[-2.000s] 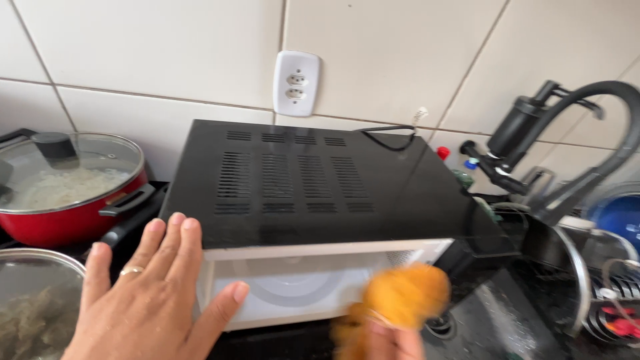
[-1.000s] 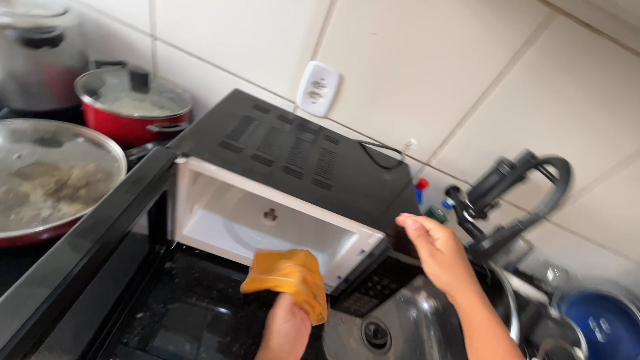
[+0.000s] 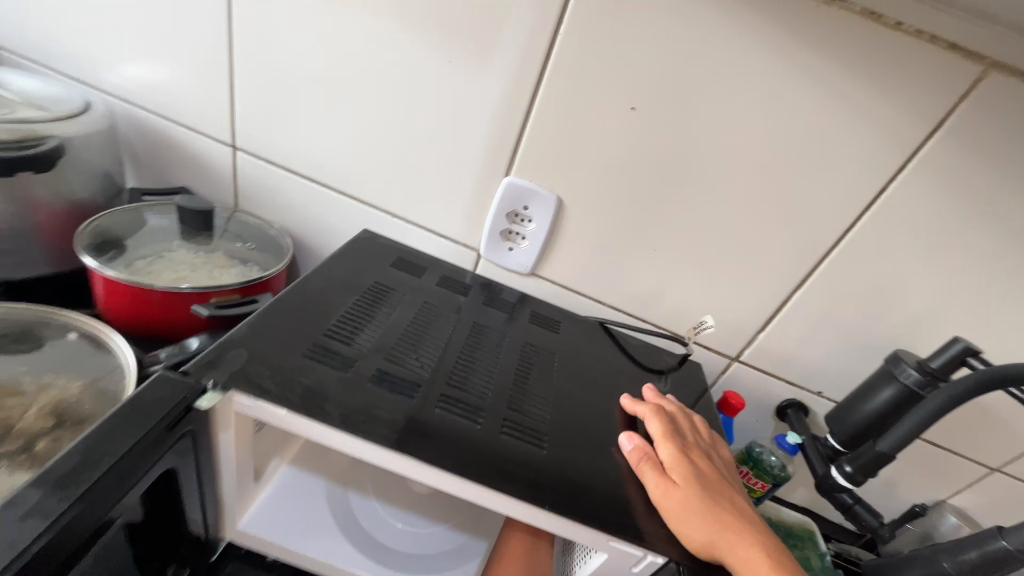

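My right hand (image 3: 692,472) lies flat, palm down, on the right part of the black top of a microwave oven (image 3: 472,376), fingers extended and nothing held. The microwave door (image 3: 120,480) stands open at the left. Through the front opening, the white cavity (image 3: 304,512) and part of its round floor pattern show. My left forearm (image 3: 522,549) reaches into the cavity at the bottom centre. The microwave's top panel hides my left hand, so whatever it holds is out of sight. No cloth is visible at this moment.
Left of the microwave stand a red lidded pot (image 3: 184,264), a glass-lidded pan (image 3: 56,400) and a large metal pot (image 3: 48,176). A black cord (image 3: 648,328) lies behind. At right are a green bottle (image 3: 764,468) and a black faucet (image 3: 880,432). A wall outlet (image 3: 520,226) is above.
The yellow-orange cloth, in my right hand two seconds ago and in my left one second ago, is out of sight. My left hand has gone into the cavity; my right hand has come onto the microwave top.
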